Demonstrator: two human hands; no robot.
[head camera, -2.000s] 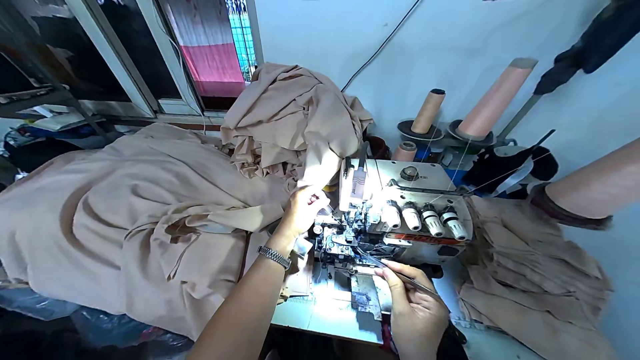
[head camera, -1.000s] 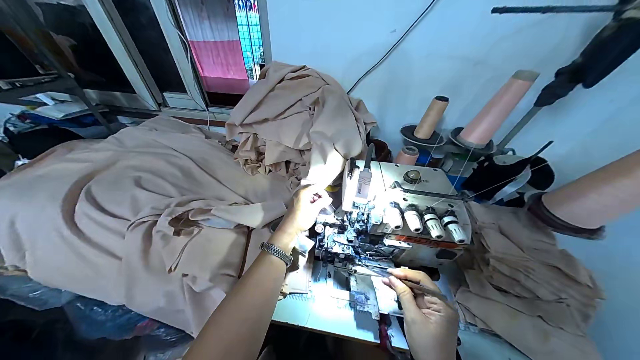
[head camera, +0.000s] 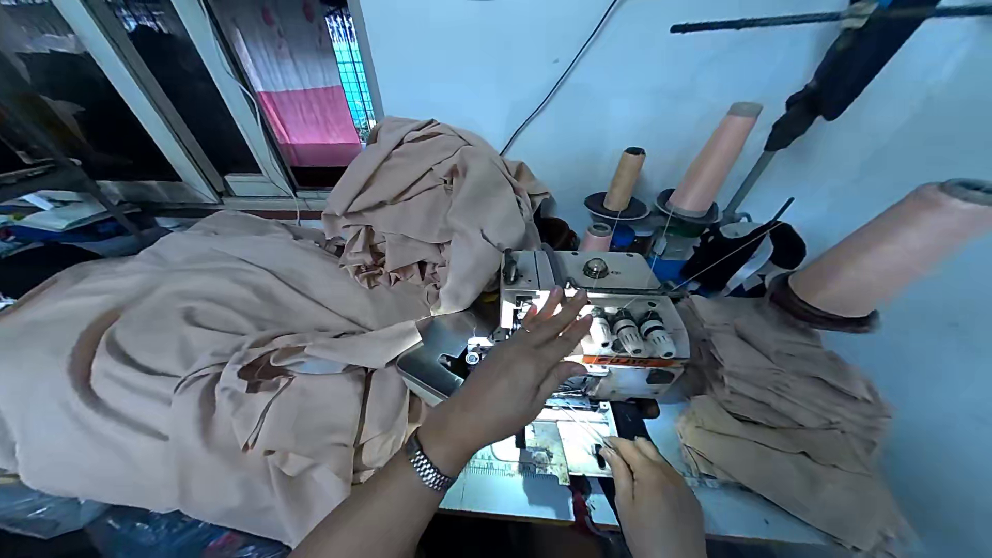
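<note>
An overlock sewing machine (head camera: 620, 279) with a row of white tension dials (head camera: 626, 332) stands at the centre. My left hand (head camera: 523, 372), with a metal watch (head camera: 428, 465) on the wrist, is raised over the machine's front, fingers spread, nothing in it. Lower right, my right hand (head camera: 651, 488) is at the machine's bed plate (head camera: 566, 442); its thumb and forefinger are closed on the end of thin metal tweezers (head camera: 585, 422), whose tips reach toward the needle area. My left forearm and hand hide part of the machine.
Beige fabric (head camera: 194, 372) is heaped on the left, with another bundle (head camera: 442, 194) behind the machine. Stacked beige pieces (head camera: 783, 434) lie right. Thread cones (head camera: 717, 159) stand behind, and a large cone (head camera: 891, 248) juts in at right. A window (head camera: 186, 101) is upper left.
My left hand has left the spot beside the needle area and moved right, its fingers now spread before the dials. My right hand has moved a little lower, still with the tweezers.
</note>
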